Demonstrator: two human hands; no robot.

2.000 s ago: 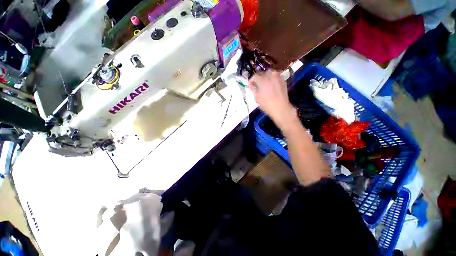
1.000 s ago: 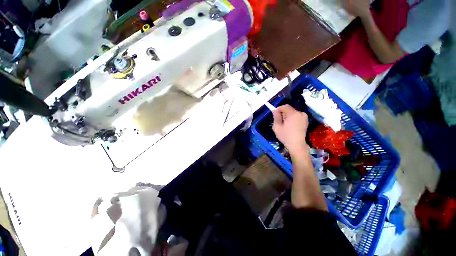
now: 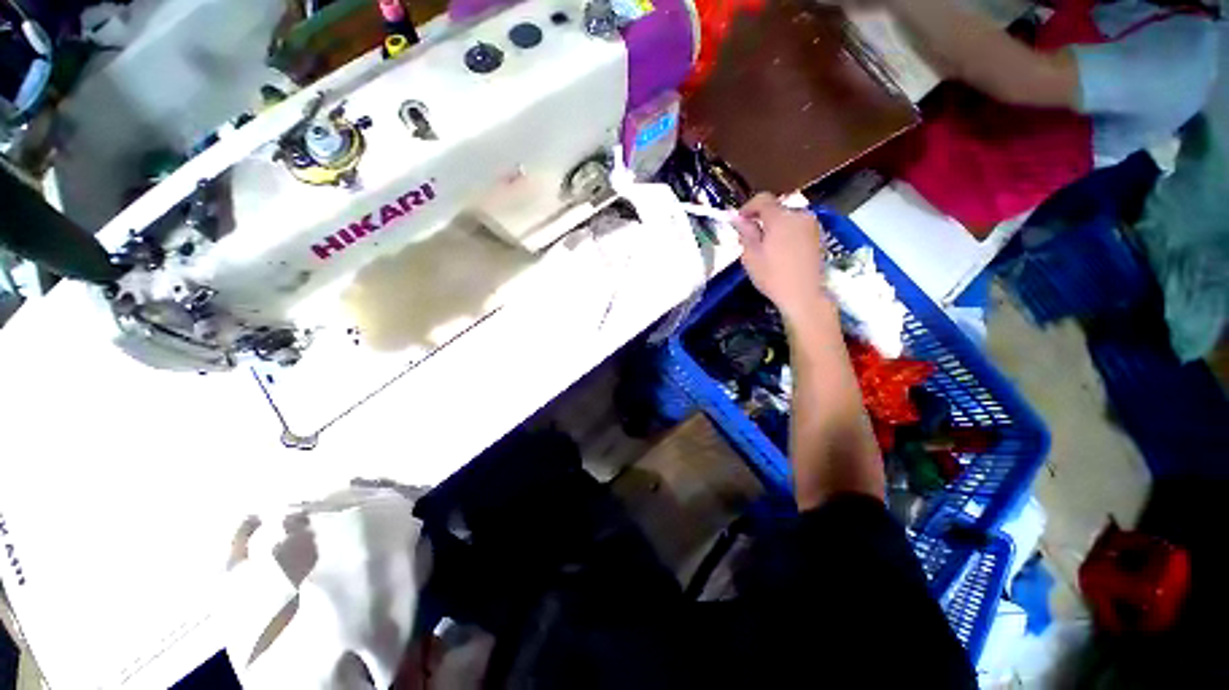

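Note:
My right hand (image 3: 782, 254) is at the right end of the white table (image 3: 404, 431), beside the dark scissors. Its fingertips pinch a narrow white strip (image 3: 710, 212) that reaches left toward the white cloth (image 3: 660, 249) at the table's right end. The white sewing machine (image 3: 404, 175) with HIKARI lettering stands across the table. A larger cream cloth heap (image 3: 344, 580) hangs at the table's front edge. My left hand is not in view.
A blue slatted basket (image 3: 1018, 465) below the table's right end holds red (image 3: 887, 391), white and dark scraps. A brown board (image 3: 795, 95) lies behind. Another person's arm (image 3: 991, 54) reaches over red cloth (image 3: 1011, 155) at the upper right.
My right hand has moved up from over the basket to the table's end, with the strip in its fingers. The other person's arm reaches further left. The view has shifted slightly.

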